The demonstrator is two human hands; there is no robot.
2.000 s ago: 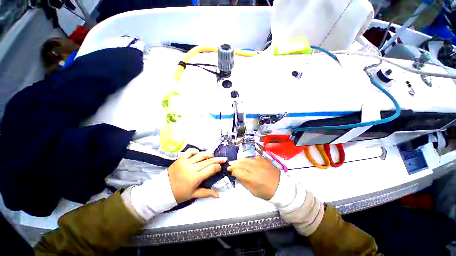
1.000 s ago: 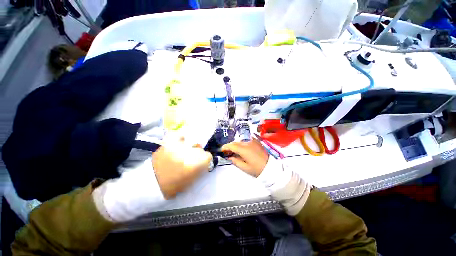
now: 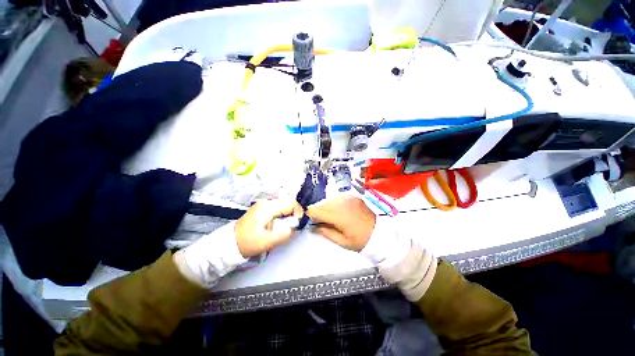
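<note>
A small navy piece [image 3: 312, 189] lies under the presser foot [image 3: 322, 167] of the white sewing machine [image 3: 432, 90]. My left hand [image 3: 268, 226] pinches its near end from the left, with something pale between thumb and finger. My right hand [image 3: 345, 221] holds the same piece from the right, fingertips almost touching the left ones. The fingers hide most of the near end. A large navy garment [image 3: 90, 174] lies heaped at the left, with a dark band and whitish cloth running toward my left hand.
Scissors with orange and red handles [image 3: 449, 189] lie right of the needle, beside a red cloth [image 3: 391, 178] and thin pink and blue sticks [image 3: 377, 197]. A yellow-green lamp [image 3: 240, 139] stands left of the needle. A black panel [image 3: 480, 142] fronts the machine head. A measuring scale [image 3: 299, 288] edges the table.
My left hand, raised and blurred a second ago, is lower, with its fingers close to the right hand's. The navy piece shows longer in front of the foot. The view has shifted slightly.
</note>
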